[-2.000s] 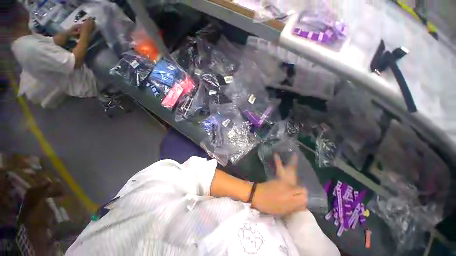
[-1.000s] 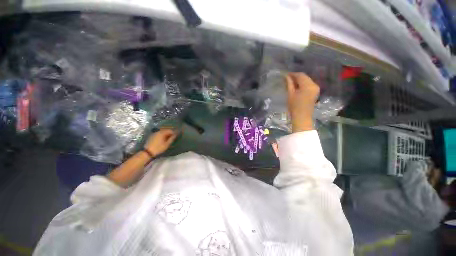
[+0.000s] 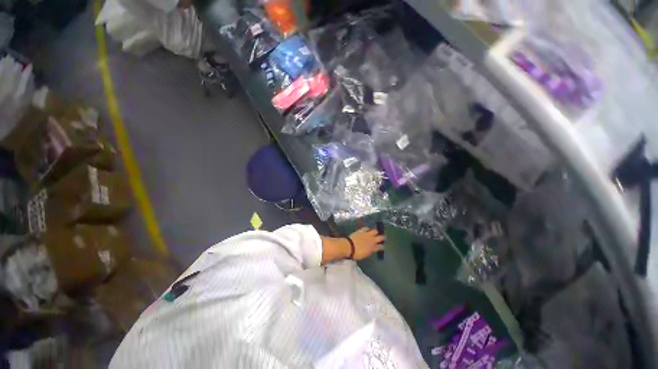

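My left hand (image 3: 366, 243), bare with a dark wristband, is at the bench's near edge. Its fingertips are at a short black strap (image 3: 380, 241); whether they grip it cannot be told. A second black strap (image 3: 420, 263) lies on the green bench (image 3: 400, 288) to the right. A loose pile of purple-and-white printed straps (image 3: 472, 342) lies at the bottom right, cut off by the frame edge. Clear bags with silvery contents (image 3: 364, 189) lie just beyond my left hand. My right hand is not in view.
Clear poly bags (image 3: 404, 108) and blue (image 3: 292, 58) and pink-red packets (image 3: 301, 91) cover the bench beyond. A white shelf (image 3: 548, 122) curves along the right. A blue round stool (image 3: 273, 173) and cartons (image 3: 90, 191) stand at left.
The view has swung left, showing the floor and cartons. My right hand, raised over the clear bags a second ago, has left the picture. My left hand remains at the bench's near edge.
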